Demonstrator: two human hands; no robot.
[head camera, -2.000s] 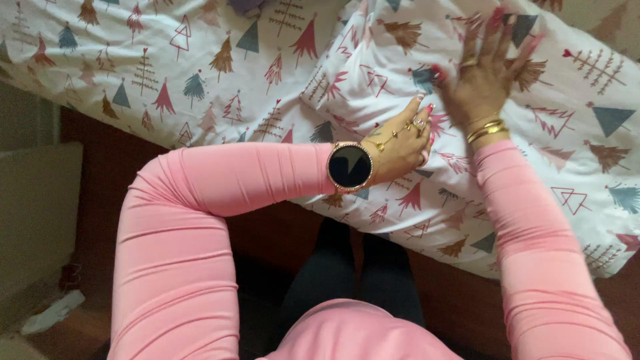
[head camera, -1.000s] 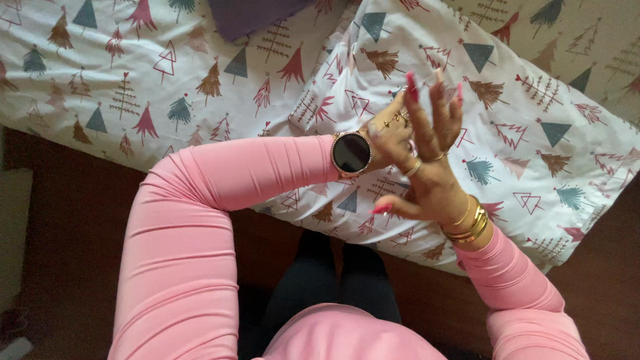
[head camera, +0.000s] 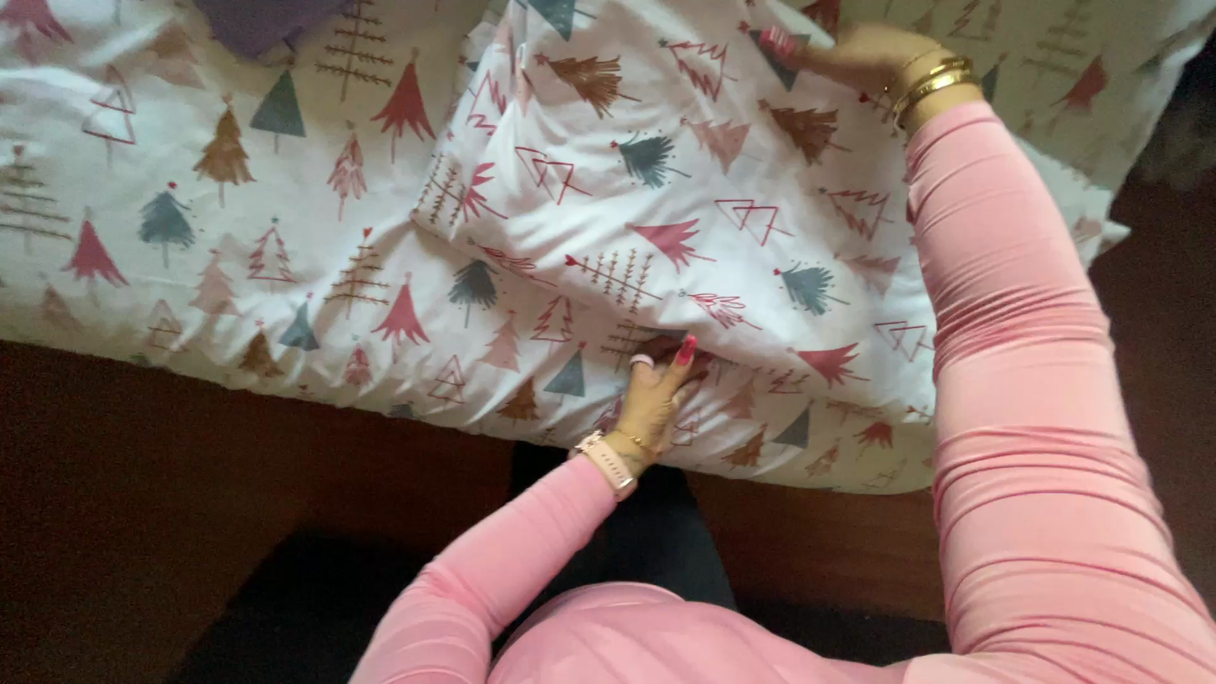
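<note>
A white cloth printed with fir trees (head camera: 608, 190) lies folded and creased over a bedsheet of the same print (head camera: 313, 237). My left hand (head camera: 655, 399) is at the folded cloth's near edge, palm turned up, its fingertips partly under that edge and the thumb on top; whether it pinches the cloth cannot be told. My right hand (head camera: 855, 55) reaches to the far right part of the folded cloth, fingers bent at its far edge; its grip is partly hidden and blurred. A watch with a pale strap (head camera: 608, 464) is on my left wrist, gold bangles (head camera: 936, 85) on my right.
A purple cloth (head camera: 271, 24) lies on the sheet at the top left. The near edge of the bed runs across the view, with a dark reddish-brown floor (head camera: 190, 446) below it. My dark-clothed legs (head camera: 636, 541) stand close to that edge.
My hands were close together over the cloth a second ago; now they are apart. My left hand has turned over and moved to the near edge, while my right has reached to the far right.
</note>
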